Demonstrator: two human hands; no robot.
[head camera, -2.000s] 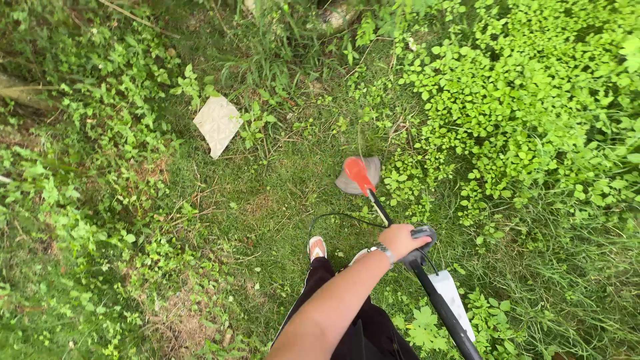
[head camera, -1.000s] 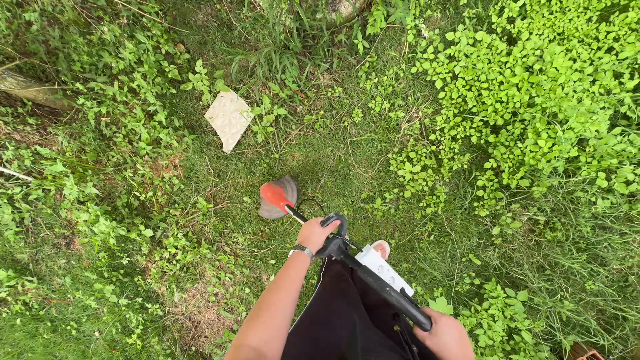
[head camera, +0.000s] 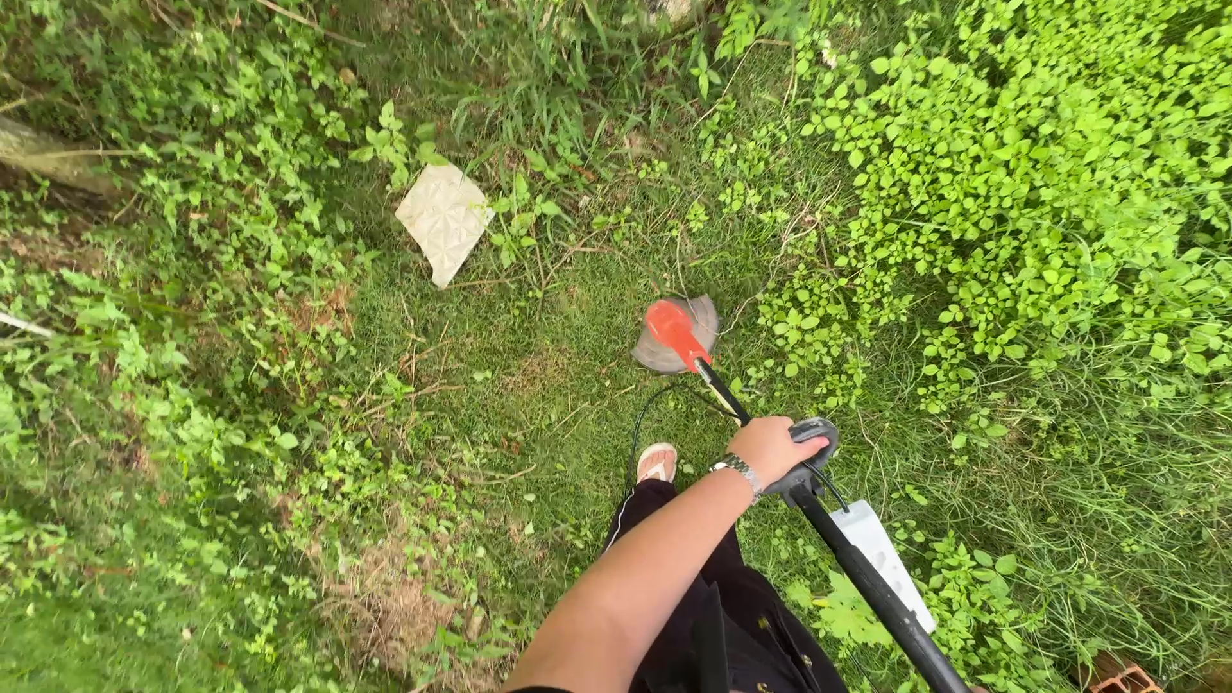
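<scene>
A string trimmer with a black shaft (head camera: 871, 577) runs from the lower right up to its orange head (head camera: 674, 327), where a grey guard (head camera: 701, 325) rests low over the grass. My left hand (head camera: 775, 450), with a metal-banded watch on the wrist, is closed around the black loop handle partway along the shaft. Beside the shaft hangs a white tag or card (head camera: 884, 563), attached near the handle. A thin black cord loops from the shaft toward my foot. Of my right hand, only a sliver may show at the bottom edge by the shaft's rear end; its grip is hidden.
A pale patterned tile piece (head camera: 445, 221) lies on the grass at upper left. Dense leafy weeds (head camera: 1039, 183) grow at right. My sandaled foot (head camera: 657, 462) stands behind the trimmer head. A log (head camera: 58, 159) lies at far left, and a hollow orange brick (head camera: 1121, 676) sits at lower right.
The trimmer head has swung right from its place one second ago, near where it was two seconds ago. My right hand, visible on the rear shaft one second ago, has moved almost out of view.
</scene>
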